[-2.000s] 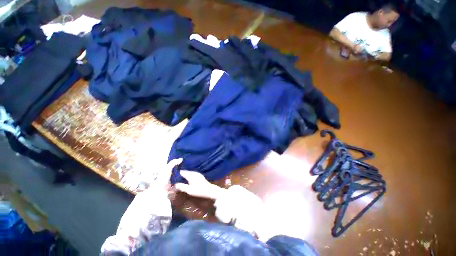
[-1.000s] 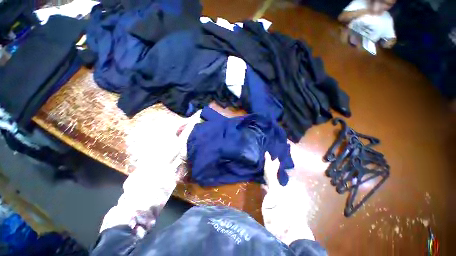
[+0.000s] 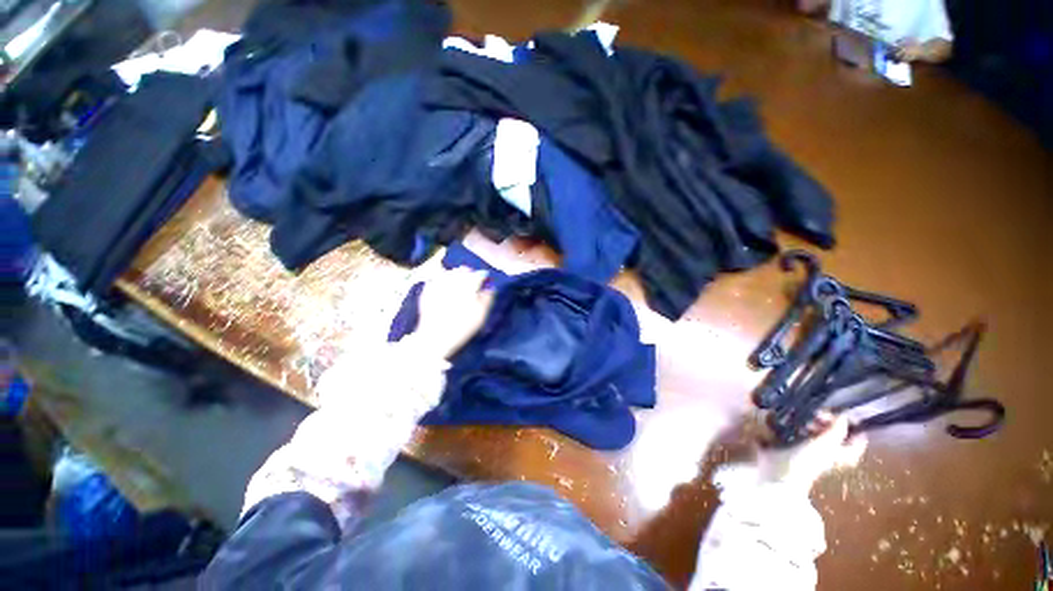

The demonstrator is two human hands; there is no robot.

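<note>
A navy jacket lies bunched at the table's near edge, its smooth dark lining showing. My left hand grips its upper left part; the fingers are overexposed. My right hand is at the near side of the black plastic hangers and holds one hanger, blurred, its hook pointing right. The other hangers lie overlapped just behind it.
A pile of navy and black garments spreads across the table behind the jacket, with a white piece on it. Folded dark garments lie at the left edge. A person in white is across the table, partly cut off.
My right hand has left the jacket, moved right and taken hold of a hanger, which has swung round. My left hand stays at the jacket, slightly further in.
</note>
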